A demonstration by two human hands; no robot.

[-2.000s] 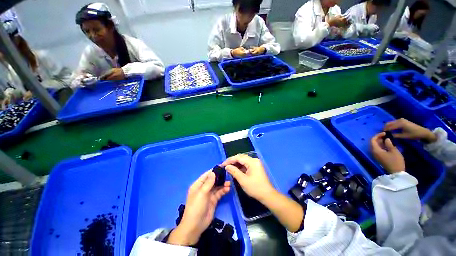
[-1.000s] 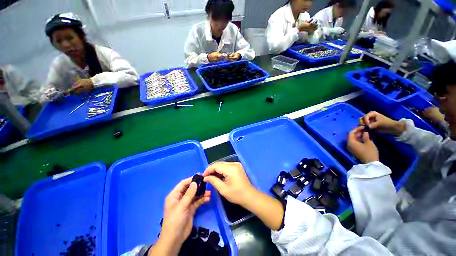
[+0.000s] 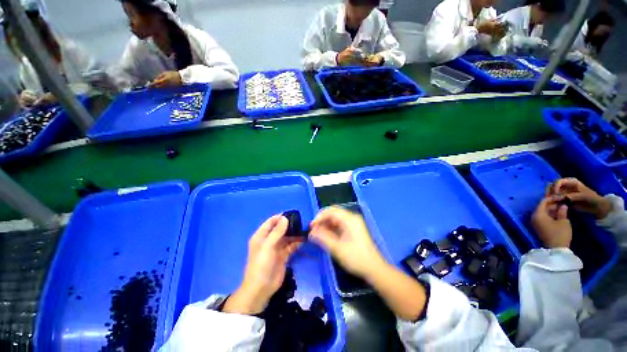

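Note:
My left hand (image 3: pixel 267 258) holds a black plastic housing (image 3: pixel 293 223) upright between thumb and fingers, above the middle-left blue tray (image 3: pixel 234 206). My right hand (image 3: pixel 344 237) is just right of the housing, slightly blurred, with thumb and fingertips pinched together close to it. Whether a small fitting is between those fingertips cannot be told. A pile of matte black pieces (image 3: pixel 295 320) lies at the near end of the middle-left tray, partly behind my left hand. The clear parts box (image 3: pixel 354 278) is mostly hidden under my right hand.
The right blue tray (image 3: pixel 395 199) holds shinier black blocks (image 3: pixel 474 258). The far-left tray (image 3: pixel 96 240) holds small black parts (image 3: pixel 134 309). A green conveyor (image 3: pixel 240 151) with loose pieces runs beyond. Another worker's hands (image 3: pixel 560 213) are at the right; several workers sit across the belt.
The view has shifted, so the trays sit farther right than one second ago. The housing stays in my left hand. My right fingertips are now slightly away from it. Loose pieces on the belt have shifted.

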